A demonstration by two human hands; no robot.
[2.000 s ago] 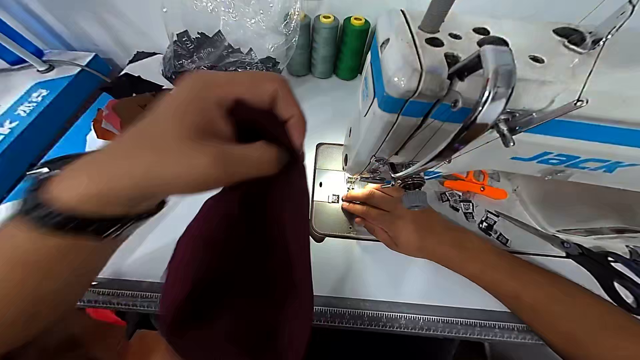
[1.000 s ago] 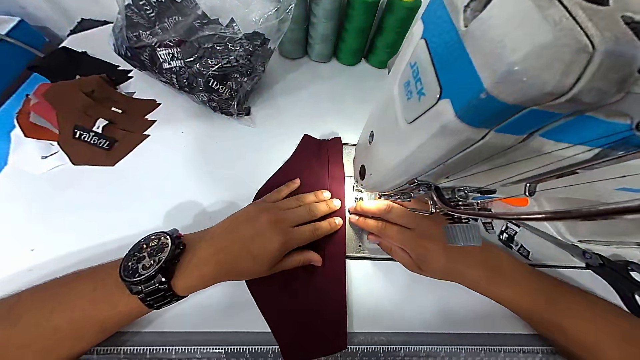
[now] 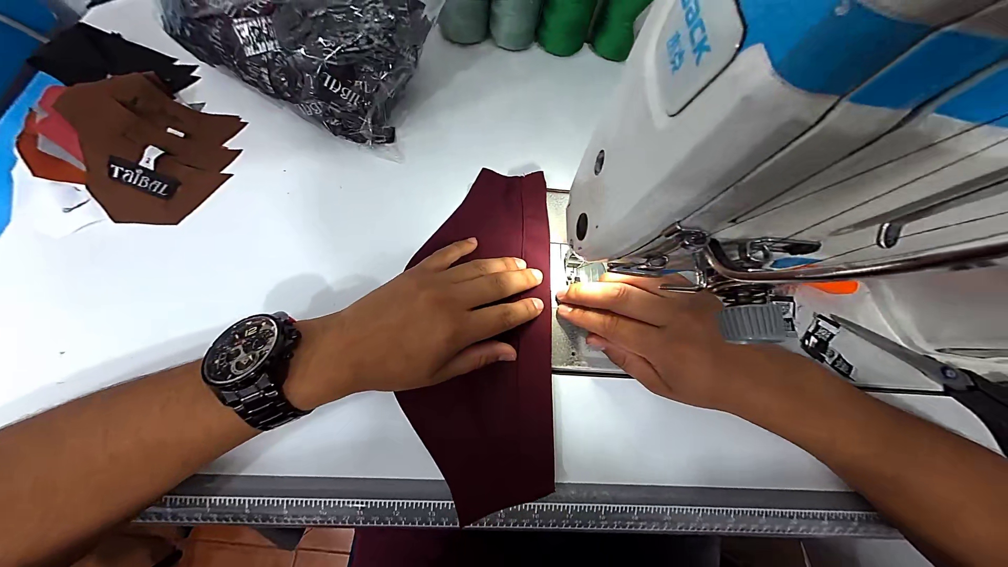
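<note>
A maroon fabric piece point(image 3: 496, 425) lies flat on the white table, its lower tip over the ruler edge. On top of it my left hand point(image 3: 441, 315) is spread palm down, fingers apart, fingertips close to the fabric's right edge. My right hand point(image 3: 654, 323) rests over the metal needle plate point(image 3: 579, 354) of the sewing machine point(image 3: 709, 142), its fingertips beside the lit needle area, just right of the fabric. Whether small material lies under the right fingers is hidden.
Brown fabric pieces point(image 3: 157, 126) with a woven label lie at the left. A clear bag of black labels point(image 3: 315, 63) and green thread cones point(image 3: 567, 24) stand at the back. Scissors point(image 3: 929, 366) and loose labels point(image 3: 827, 346) are at the right. A ruler strip point(image 3: 669, 516) runs along the front edge.
Two seconds ago my left hand held the maroon fabric up; it was laid down on the table by one second ago. Both hands have since stayed nearly in place. The view has moved closer.
</note>
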